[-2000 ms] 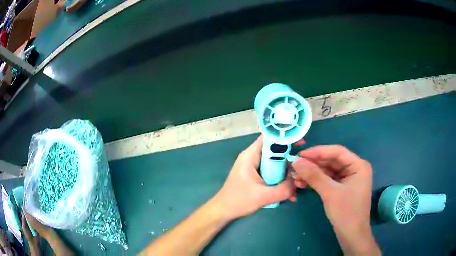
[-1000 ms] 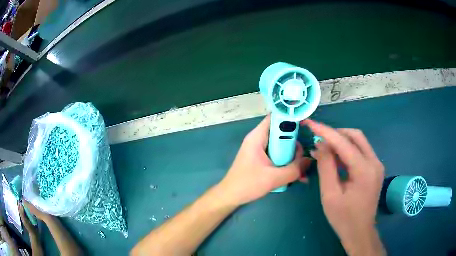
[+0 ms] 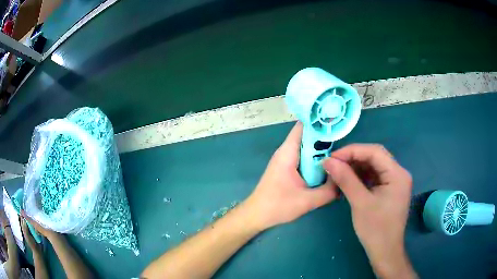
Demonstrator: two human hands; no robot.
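Note:
A turquoise handheld fan [image 3: 313, 169] is held upright, slightly tilted, in my left hand [image 3: 289, 188], which wraps the handle from the left. Its round head with the front grille [image 3: 330, 109] faces me. A dark oval opening and a narrower slot show on the handle below the head. My right hand [image 3: 376, 190] is at the right of the handle, thumb and forefinger pinched together at the narrow slot, with a tiny turquoise piece partly visible between them. A bulging clear bag of small turquoise parts [image 3: 62, 174] stands on the bench at the left.
A second fan [image 3: 455, 212] lies at the right of the bench [image 3: 218, 180]. A pale edge rail [image 3: 218, 124] with a handwritten mark separates the bench from the dark green conveyor belt [image 3: 218, 60]. Another person's arms [image 3: 60, 253] show at the lower left. Small crumbs lie on the bench.
The fan has shifted right and its head has turned somewhat. My right hand, apart from the handle one second ago, is now back against it at the slot. The bag has stayed on the bench.

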